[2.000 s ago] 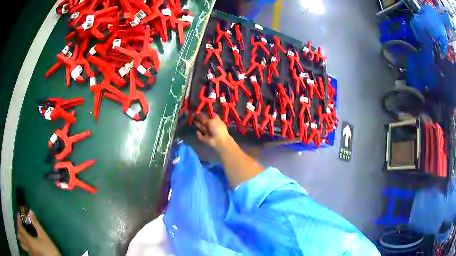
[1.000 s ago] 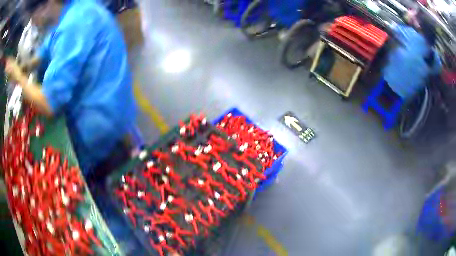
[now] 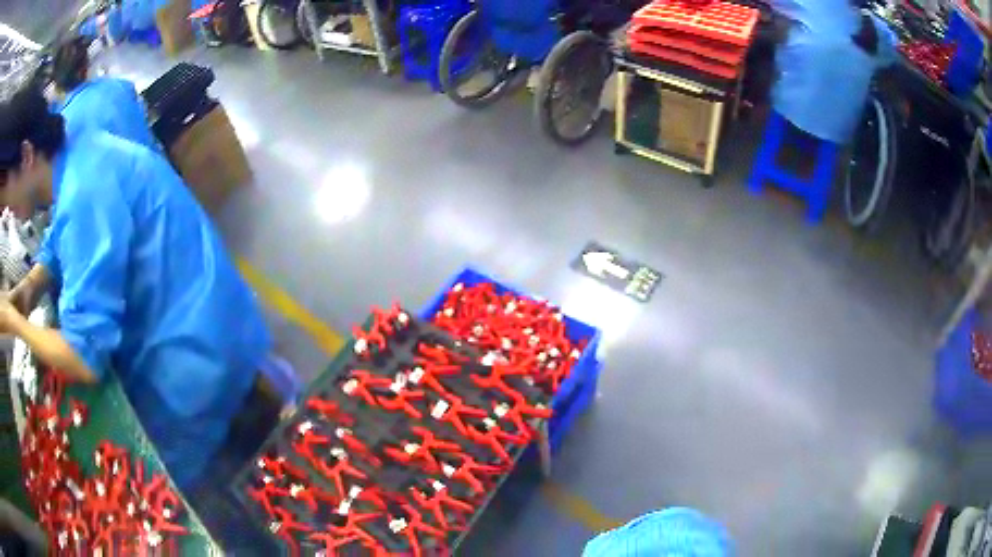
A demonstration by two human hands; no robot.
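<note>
Neither of my hands shows in the frame. A black component tray (image 3: 359, 421) full of red spring clamps lies in front of me at the lower middle. The clamps (image 3: 437, 446) lie spread over it in rough rows; whether their jaws hold units is too small to tell. A blue crate (image 3: 575, 400) heaped with more red clamps (image 3: 511, 326) stands against the tray's far right side. More red clamps (image 3: 109, 500) lie heaped on the green bench (image 3: 136, 419) at the lower left.
A person in a blue smock (image 3: 141, 272) stands at the bench on the left. A blue rounded shape (image 3: 661, 533) shows at the bottom edge. A trolley with red trays (image 3: 693, 35), wheelchair-like wheels (image 3: 573, 87) and a seated person (image 3: 823, 71) are farther back. A floor arrow sign (image 3: 617, 271) lies beyond the crate.
The view has swung right and away from the bench, so both hands have left the picture. The crate and workers came into view; the tray now sits lower.
</note>
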